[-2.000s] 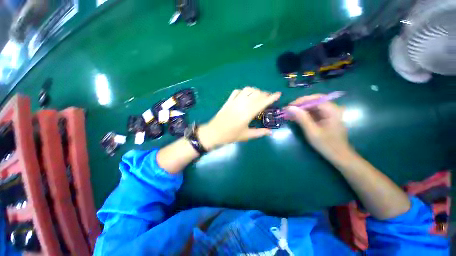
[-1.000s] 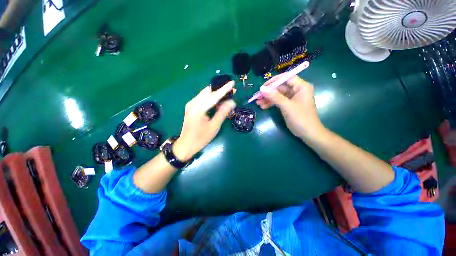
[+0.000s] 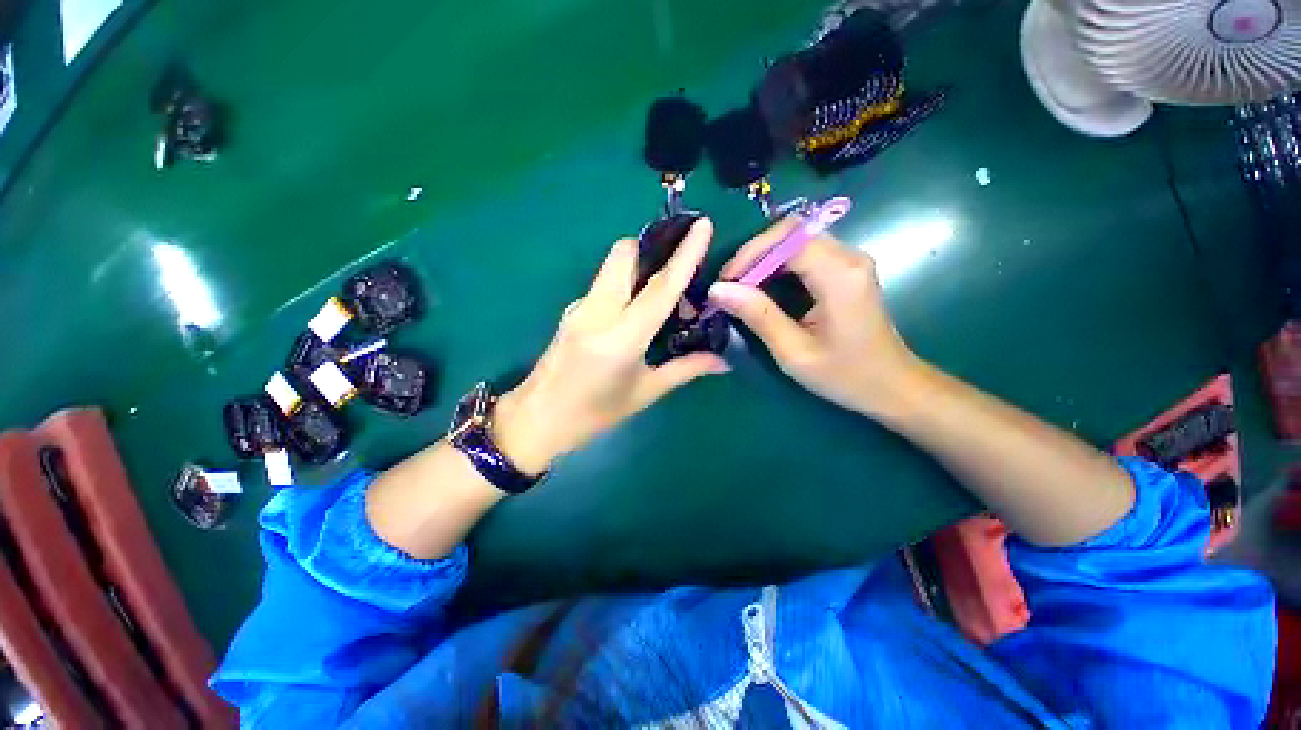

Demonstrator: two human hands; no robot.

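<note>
My left hand [image 3: 606, 335] holds a flat black display module [image 3: 665, 243] with its fingers, and its thumb reaches the edge of a small black watch housing [image 3: 695, 337] on the green mat. The module sits just above the housing, which is partly covered by my hands. My right hand [image 3: 828, 321] is shut on a pink pick [image 3: 788, 255], slanting down to the gap between module and housing. The contact at its tip is too small to tell.
Several housings with white tags [image 3: 314, 417] lie at left. Dark parts [image 3: 186, 126] lie at upper left. Two separate screens [image 3: 674, 136] and a dense screen row [image 3: 842, 89] are beyond my hands. A white fan [image 3: 1199, 43] stands at upper right. Salmon trays [image 3: 93, 556] flank the mat.
My left hand has brought the display module over beside the housing. Over the last second, my right hand has lowered the pick tip towards the housing. The head view has shifted since the earlier frames.
</note>
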